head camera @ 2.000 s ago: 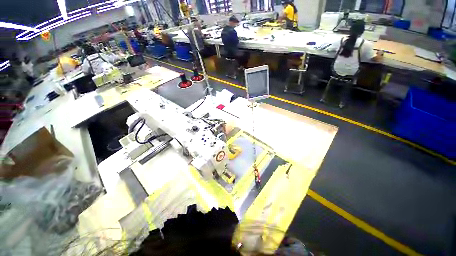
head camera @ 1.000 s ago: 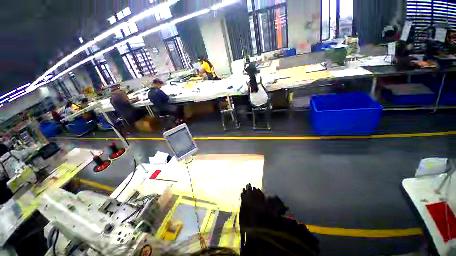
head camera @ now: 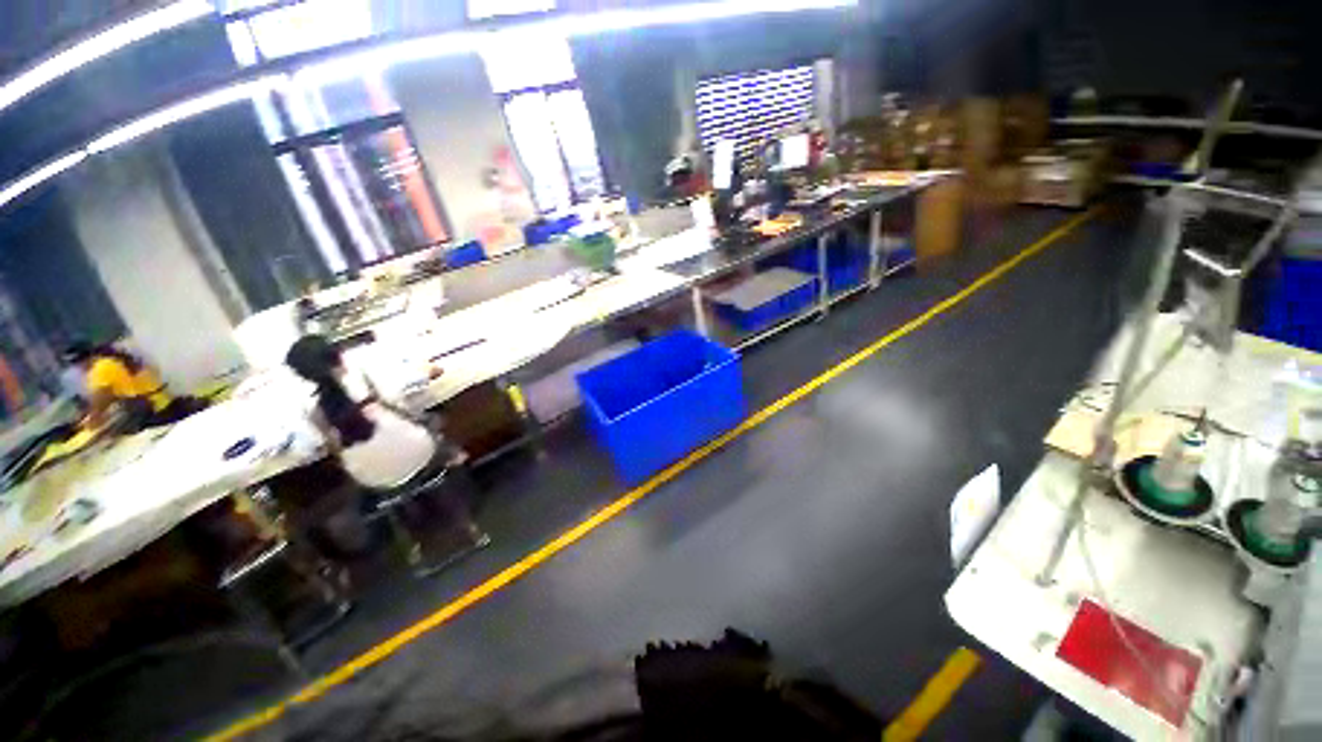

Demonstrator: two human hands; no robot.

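Note:
A black mass with a jagged top edge, which looks like the strap bundle [head camera: 706, 689], shows at the bottom centre and is cut off by the picture's edge. Neither of my hands can be seen. What holds or supports the bundle is out of the picture. Its lower part is hidden.
Grey floor with a yellow line [head camera: 580, 529] runs diagonally ahead. A blue bin [head camera: 667, 406] stands beside a long white table. One person sits on a stool there; another, in yellow, is farther left. At right, a white machine table [head camera: 1008, 590] bears a red sheet and green-based thread cones.
The view has swung right, away from the sewing machine, which is now out of the picture. The blue bin has shifted left in view and the right-hand machine table shows more. Less of the black bundle shows.

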